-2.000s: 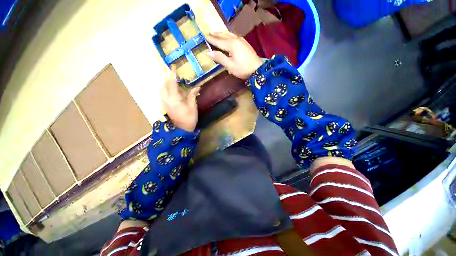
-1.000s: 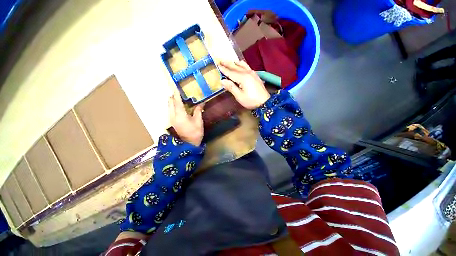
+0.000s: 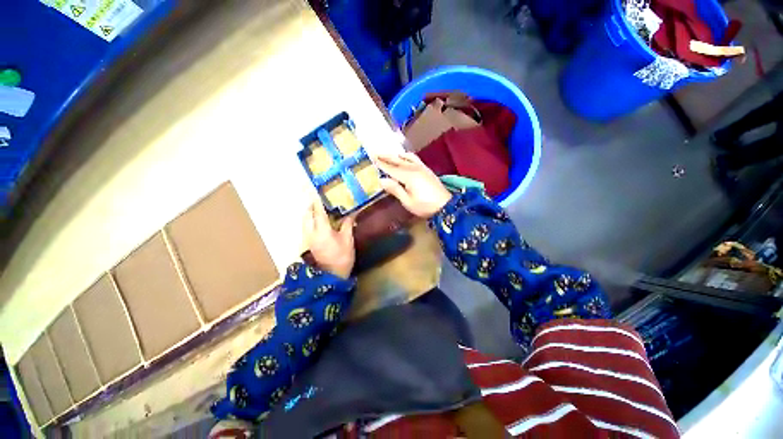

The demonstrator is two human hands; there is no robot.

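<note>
The blue cutting die (image 3: 341, 163) lies on the cream top of the sheet stack (image 3: 266, 111), near its right front corner. Tan-brown surface shows through its open cells. My left hand (image 3: 330, 242) is at its lower left corner, with fingers along the side and the thumb by the front edge. My right hand (image 3: 412, 183) holds its right side. Left of the die is a row of brown cut-out openings (image 3: 221, 250) divided by thin pale strips. A maroon layer (image 3: 378, 219) shows in front of the die.
A dark block (image 3: 384, 249) lies on the tan cutting board (image 3: 399, 279) near my body. A blue scrap bucket (image 3: 534, 137) with maroon and brown pieces stands beyond the right corner. A second bucket (image 3: 592, 81) is farther right. The blue press (image 3: 51, 77) is upper left.
The view has shifted, so the stack, die and hands appear lower and smaller, and more of the press and buckets shows. Both hands are still at the die.
</note>
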